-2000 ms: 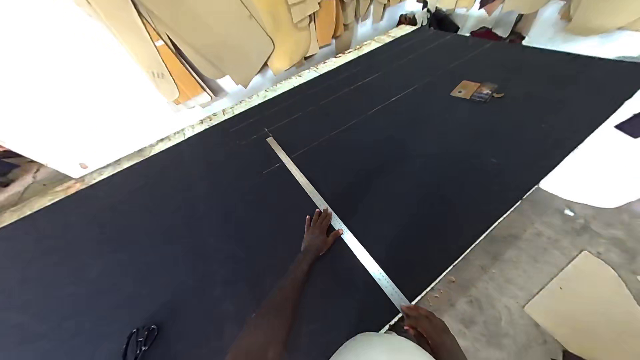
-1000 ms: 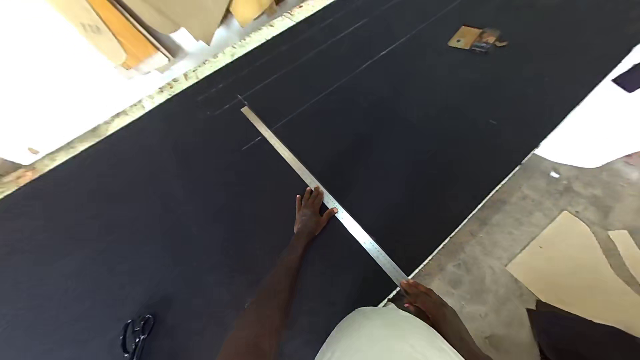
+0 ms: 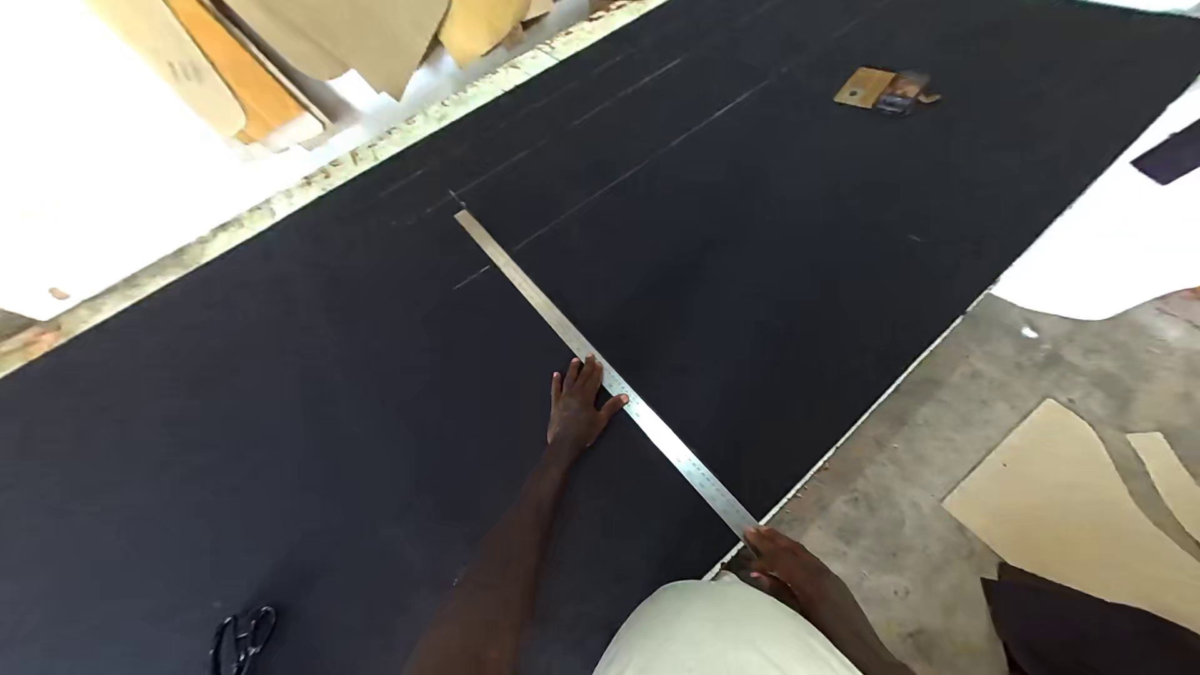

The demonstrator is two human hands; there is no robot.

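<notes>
A long metal ruler point(image 3: 666, 441) lies slantwise over dark fabric point(image 3: 328, 422) spread on the table, its far end near a short chalk mark. My left hand point(image 3: 578, 405) rests spread on the fabric, with fingertips and thumb on the ruler's middle. At the table's near edge, my right hand point(image 3: 783, 562) grips the ruler's near end; its lower fingers are partly hidden. Thin chalk lines point(image 3: 647, 161) run along the far part of the fabric. Black-handled scissors point(image 3: 242, 642) lie at the lower left, partly cut off by the frame.
A tan piece with a small clear packet point(image 3: 864, 87) lies on the fabric at the upper right. Card patterns point(image 3: 347, 37) stand beyond the far edge. On the concrete floor at right are tan card pieces point(image 3: 1069, 506), dark cloth point(image 3: 1087, 623) and a white sheet point(image 3: 1078, 253).
The view has tilted downward since the first frame. Both hands and the ruler keep the same places on the fabric, as far as can be seen.
</notes>
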